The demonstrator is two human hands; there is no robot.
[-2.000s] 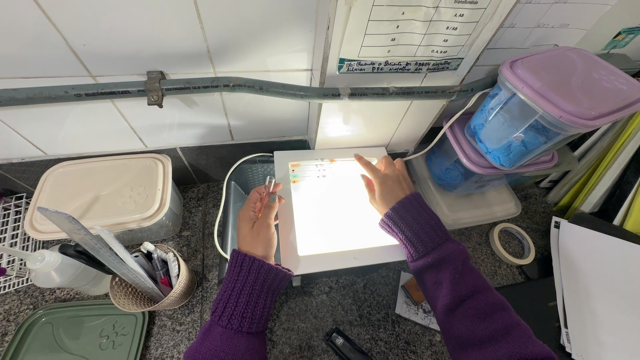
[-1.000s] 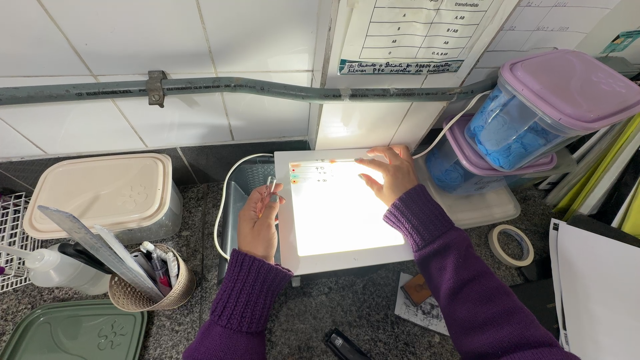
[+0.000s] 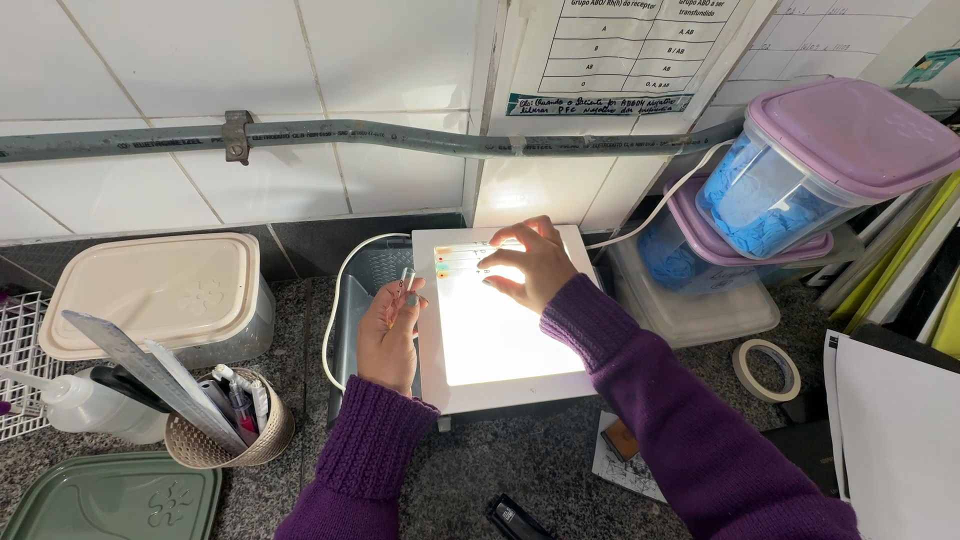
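Note:
A lit white light box (image 3: 517, 337) rests on a grey plastic basket (image 3: 351, 322). Several glass test tubes (image 3: 459, 260) lie side by side across its upper left, with red, orange and greenish contents at their left ends and marks on the glass. My left hand (image 3: 391, 326) is at the box's left edge, its fingers closed on a small upright glass tube (image 3: 407, 279). Over the upper middle of the lit panel is my right hand (image 3: 529, 262), fingers bent and apart at the right ends of the lying tubes. Whether its fingertips touch them, I cannot tell.
Lidded tubs with blue contents (image 3: 772, 187) stand stacked at right, near a tape roll (image 3: 766, 370) and papers (image 3: 900, 427). At left are a cream-lidded container (image 3: 157, 292), a pen basket (image 3: 232, 442) and a green lid (image 3: 120, 499). A stapler (image 3: 517, 517) lies in front.
My right hand has moved from the panel's upper right edge leftward and down, to the right ends of the lying tubes. My left hand stays where it was, still holding its tube.

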